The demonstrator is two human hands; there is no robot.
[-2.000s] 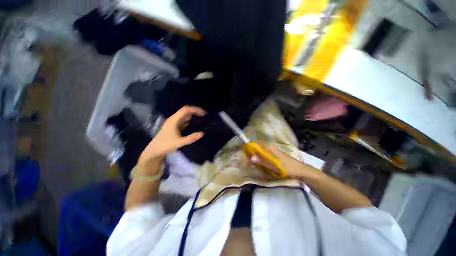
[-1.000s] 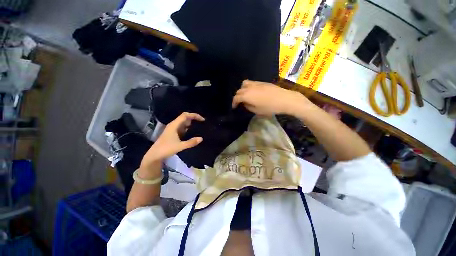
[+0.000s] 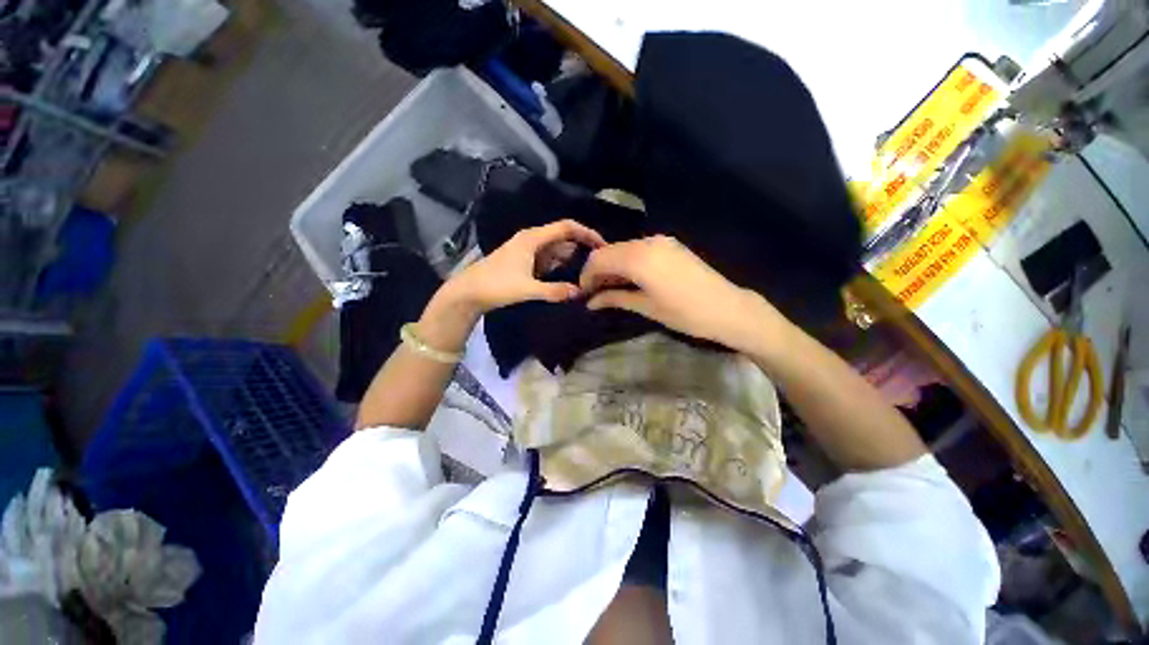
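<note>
A large black fabric piece [image 3: 743,151] drapes from the white sewing table over the brown edge to my aproned lap. My left hand [image 3: 523,271] and my right hand [image 3: 662,284] meet over it, with bent fingers close together on the black fabric at the lap. The fingertips are partly hidden, but both hands hold the fabric. The scissors [image 3: 1061,382] with yellow-orange handles lie on the table at the right, beside a thin dark tool [image 3: 1118,382] and a dark pad [image 3: 1065,261].
A white-grey tub [image 3: 325,202] with black bundles stands left of my lap. A blue crate [image 3: 252,403] is at the lower left, with off-white scrap fabric [image 3: 126,554] beside it. Yellow warning tape [image 3: 945,252] is on the table near the sewing machine [image 3: 1096,76].
The scissors went from my right hand to the table. My right hand moved onto the fabric and then closer to my left. The view has turned, and the fabric's upper part hangs differently.
</note>
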